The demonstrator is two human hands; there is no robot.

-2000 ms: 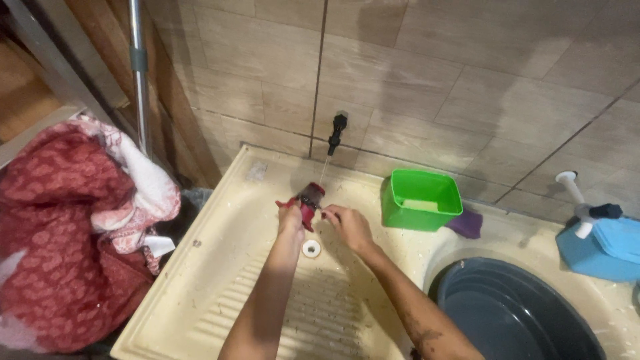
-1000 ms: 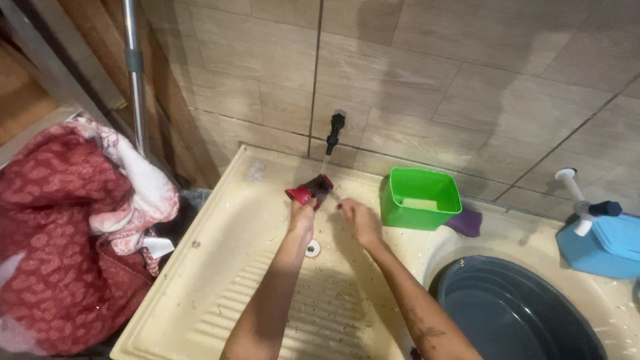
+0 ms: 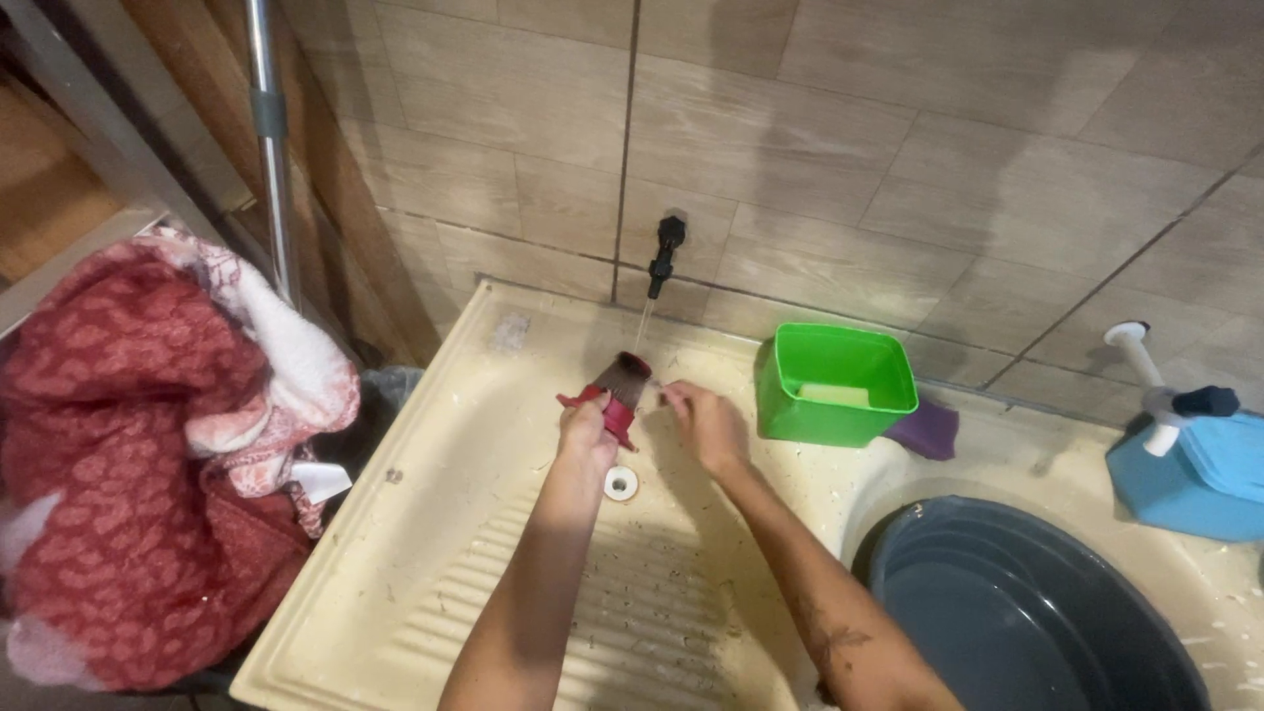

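Observation:
My left hand (image 3: 588,434) grips a red plastic part with a dark mesh cone, which looks like a filter (image 3: 617,395), and holds it tilted over the cream laundry sink (image 3: 434,444). A thin stream of water falls from the black tap (image 3: 667,259) on the wall to the filter's upper rim. Just right of the filter is my right hand (image 3: 706,420), its thumb and fingertips close together; whether something small is between them cannot be told. The white drain (image 3: 620,483) lies right below the filter. Dark bits are scattered over the ribbed washboard (image 3: 632,612).
A green plastic container (image 3: 839,390) with a pale bar inside stands right of my hands, beside a purple cloth (image 3: 928,430). Further right are a dark grey basin (image 3: 1027,612), a white tap (image 3: 1150,395) and a blue container (image 3: 1195,479). Red and white fabric (image 3: 148,474) is heaped at left, near a metal pole (image 3: 272,148).
My left hand has turned the filter, so its red flanged end now points down and its mesh end up toward the water. My right hand remains beside it.

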